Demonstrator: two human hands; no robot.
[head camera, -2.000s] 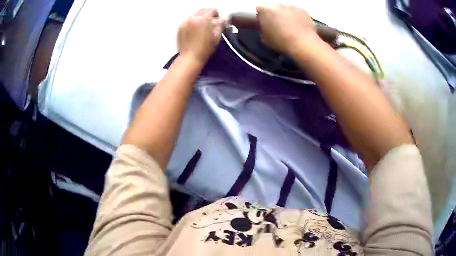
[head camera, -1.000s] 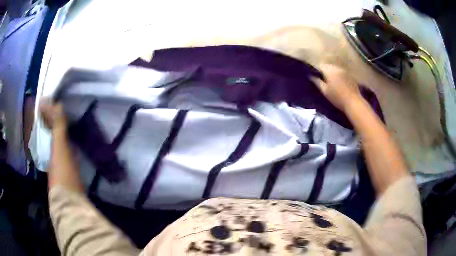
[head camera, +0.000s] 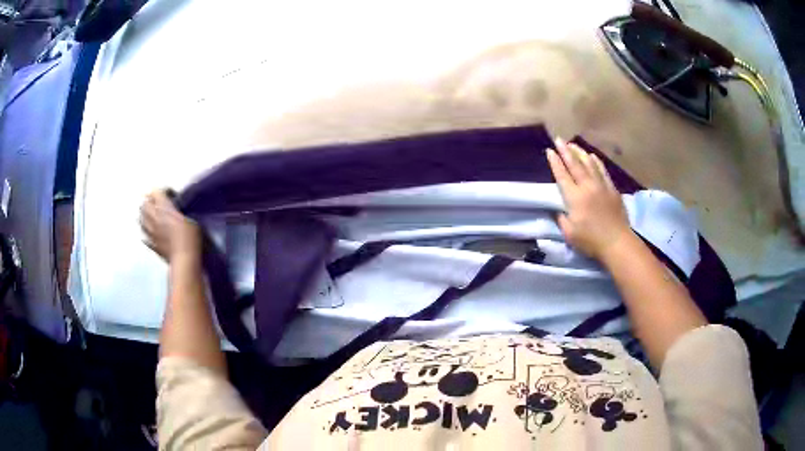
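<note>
The garment body (head camera: 424, 286) lies along the near side of the table, pale interfacing up, with dark purple seam strips across it. Its wide purple front edge (head camera: 379, 167) is stretched along the far side. My left hand (head camera: 169, 227) grips the left end of this band. My right hand (head camera: 590, 195) lies on the band's right end with fingers extended; whether it pinches cloth is unclear. A loose purple flap (head camera: 287, 273) lies on the garment's left part. The steam iron (head camera: 666, 63) stands apart at the upper right, untouched.
The padded table cover (head camera: 221, 97) is white with tan stains around the middle and right. The yellow-green iron hose (head camera: 755, 84) runs from the iron toward the right edge. Lilac cloth (head camera: 31, 176) and dark clutter lie beyond the table's left edge.
The iron was let go and set down at the upper right. The garment was turned and spread, and its purple band is now drawn straight. My left hand has moved inward and away from me since one second ago.
</note>
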